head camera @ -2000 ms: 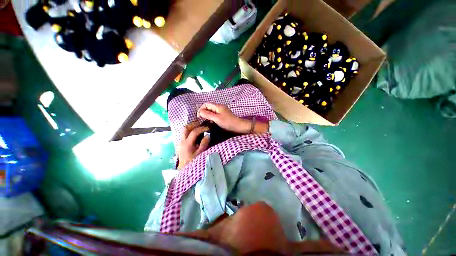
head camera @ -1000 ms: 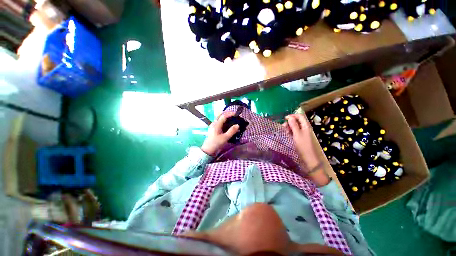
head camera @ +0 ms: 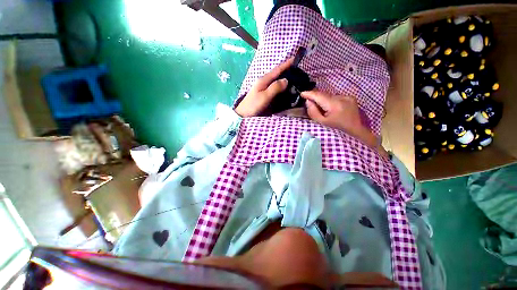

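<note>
A black plush toy [head camera: 288, 92], matching the penguins in the carton, lies over the purple-and-white gingham apron [head camera: 334, 62] at my lap. My left hand [head camera: 262, 97] grips it from the left, fingers over its top. A short narrow dark strip sticks up from it beside my left fingertips. My right hand [head camera: 335, 112] is at its right side, thumb and fingers closed together against its edge. A small white bit shows on the plush by my right fingertips. No needle can be made out.
An open carton [head camera: 399, 107] of penguins [head camera: 460, 93] stands at the right. Brown cardboard [head camera: 116, 201] with scraps and a blue plastic stool [head camera: 82, 93] are at the left. A table leg shows at the top. A thin dark line crosses the garment at lower left.
My right hand was apart, near the carton's edge, and has come left to the plush. My left hand still holds the plush. The view has shifted, so the table top is out of sight.
</note>
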